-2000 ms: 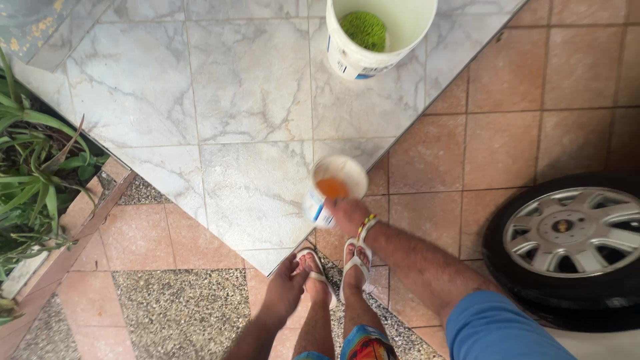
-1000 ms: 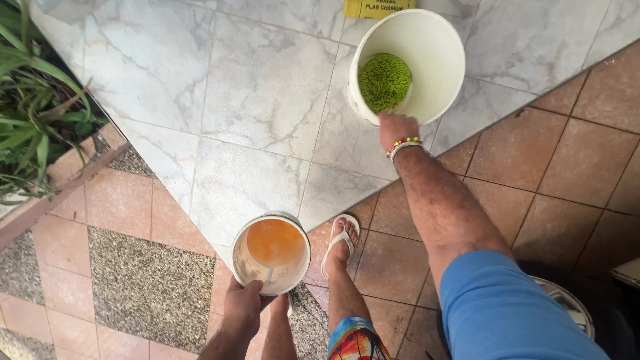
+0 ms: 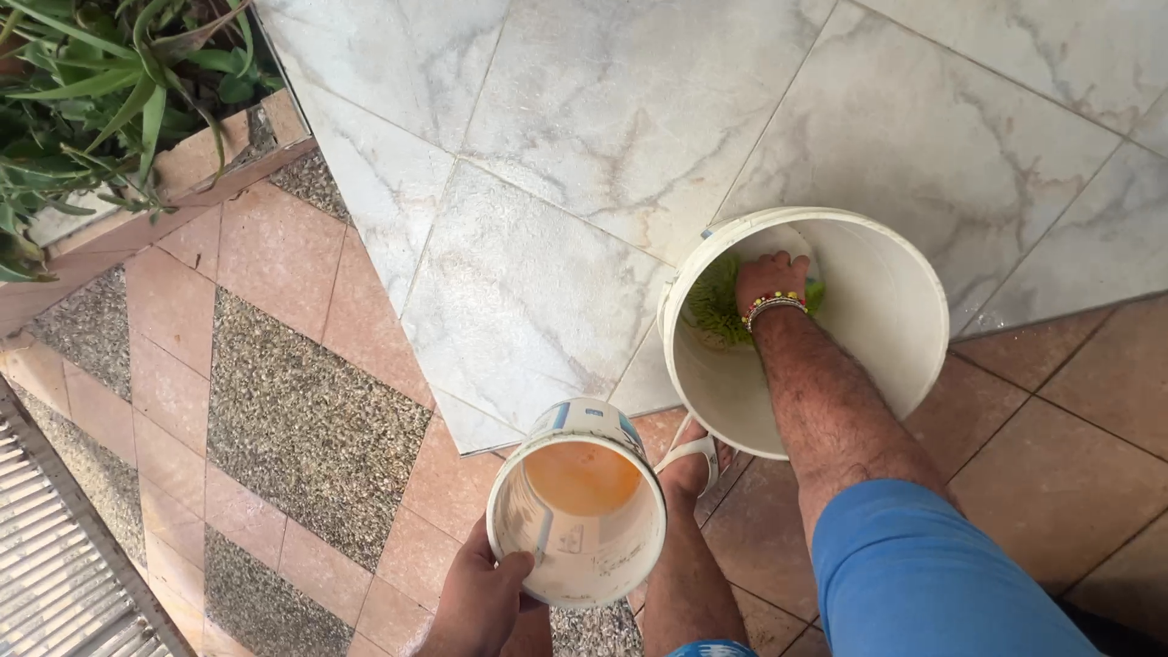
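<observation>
My left hand [image 3: 488,584] grips the rim of a small white plastic bucket [image 3: 598,557], its thumb over the edge; orange liquid [image 3: 584,476] lies inside. To its upper right, a larger white plastic bucket [image 3: 890,319] stands near the marble-look tiles' edge. Deep inside it is my right hand [image 3: 774,278], bracelets at the wrist, at a bright green shaggy microfiber item [image 3: 716,306]. The fingers are curled at the green item, but their tips are hidden, so whether they hold it cannot be told.
Marble-look tiles [image 3: 566,119] form a surface with a corner pointing toward me. Around it are terracotta tiles [image 3: 1068,456] and pebble panels [image 3: 310,429]. Green plants [image 3: 100,100] grow in a bed at upper left, and a slatted metal grille [image 3: 64,538] lies at lower left. My sandaled foot [image 3: 691,461] is between the buckets.
My right hand has gone from the large bucket's rim to deep inside it. That bucket now sits closer to the small one. My left hand still holds the small bucket.
</observation>
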